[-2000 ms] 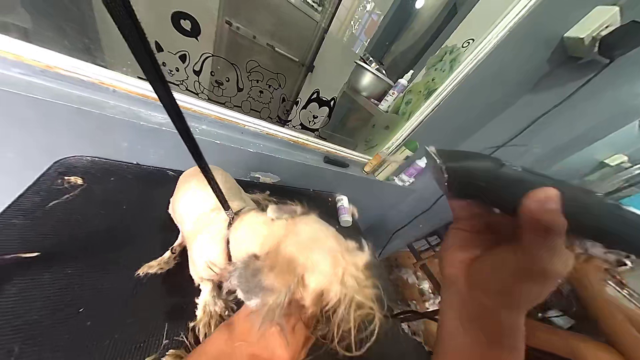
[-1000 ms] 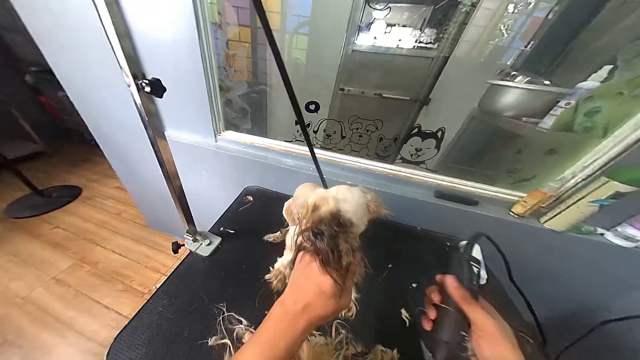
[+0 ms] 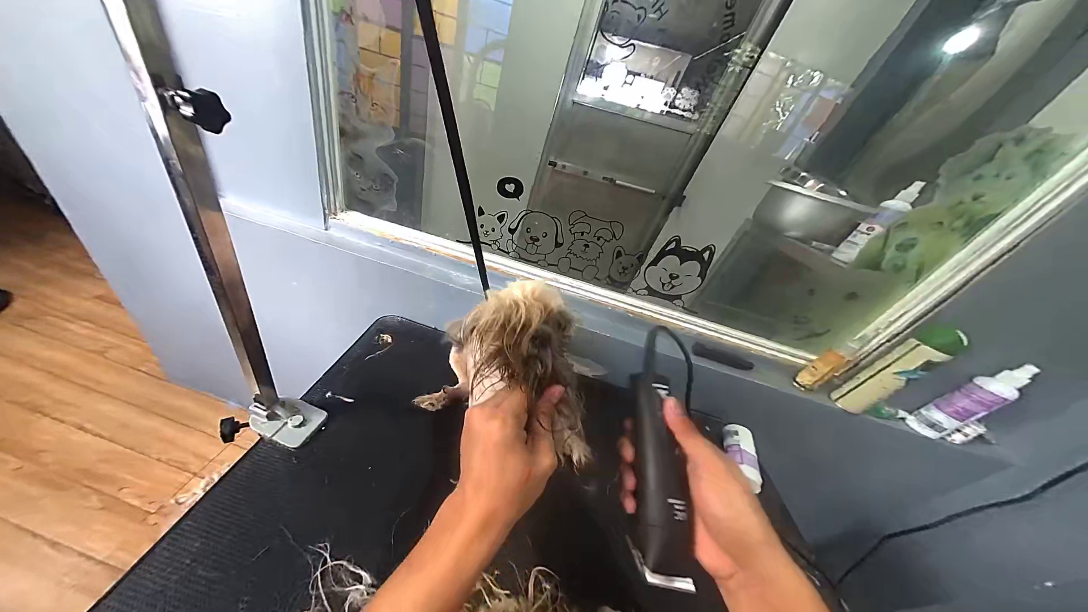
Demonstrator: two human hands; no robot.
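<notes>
A small dog [image 3: 527, 327] with long tan and grey head hair and close-clipped legs is on a black grooming table [image 3: 340, 476], near the wall. My left hand [image 3: 506, 450] grips the hair at its muzzle or chin; exactly which part is hidden by the fingers. A black grooming strap [image 3: 455, 144] runs down to the dog from above. To the right, apart from the dog, my right hand [image 3: 714, 501] holds black corded hair clippers [image 3: 661, 484], their metal blade pointing down toward the near side of the table.
A steel grooming arm [image 3: 212, 246] is clamped at the table's left edge. Cut hair [image 3: 340, 578] lies at the near edge. A white and purple bottle [image 3: 742, 457] stands at the right; a spray bottle [image 3: 969, 404] and a brush [image 3: 820, 370] are on the ledge under the window.
The dog's head has turned, with its long hair now facing me. Two seconds ago the clippers were raised high at the right; now they are low over the table. The view has swung.
</notes>
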